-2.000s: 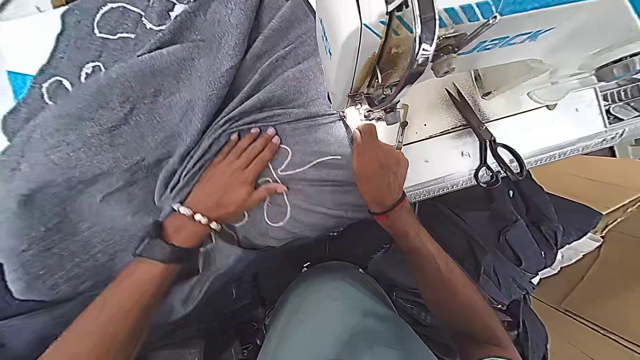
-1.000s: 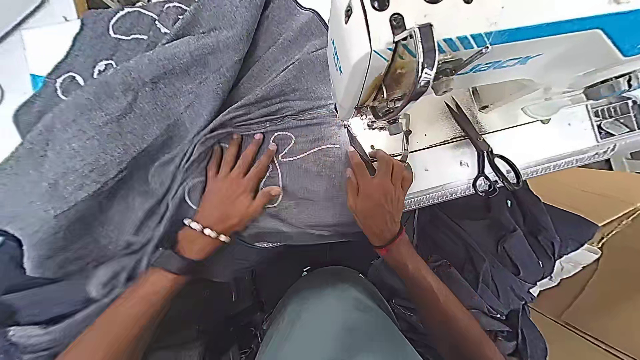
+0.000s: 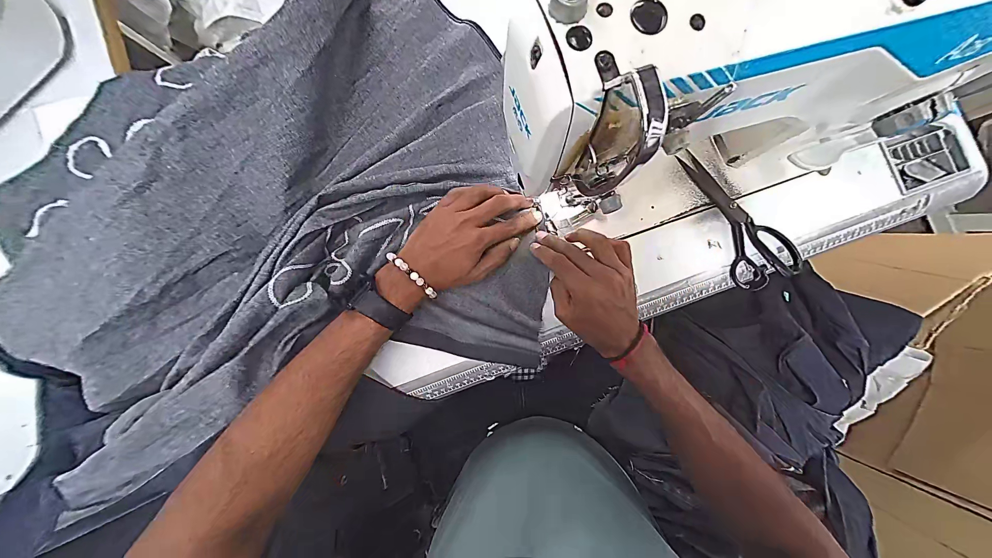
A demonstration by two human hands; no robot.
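A grey fabric piece (image 3: 232, 155) with loose white thread on it spreads from the left up to the presser foot of a white and blue Jack sewing machine (image 3: 744, 101). My left hand (image 3: 465, 236) lies on the fabric, its fingertips at the fabric edge just left of the presser foot (image 3: 570, 209). Close in front of the foot is my right hand (image 3: 593, 283), its thumb and fingertips pinched at the same fabric edge. Whether a small tool is between those fingers cannot be told. Black-handled scissors (image 3: 740, 221) rest on the machine bed to the right.
Dark fabric (image 3: 775, 356) hangs over the bed's front edge at the right, beside a cardboard box (image 3: 930, 387). A measuring scale (image 3: 457, 380) runs along the bed's front edge. More dark cloth lies around my legs.
My left hand has moved right, from the middle of the fabric to its edge by the presser foot. The dark tool seen in my right hand a second ago no longer shows clearly.
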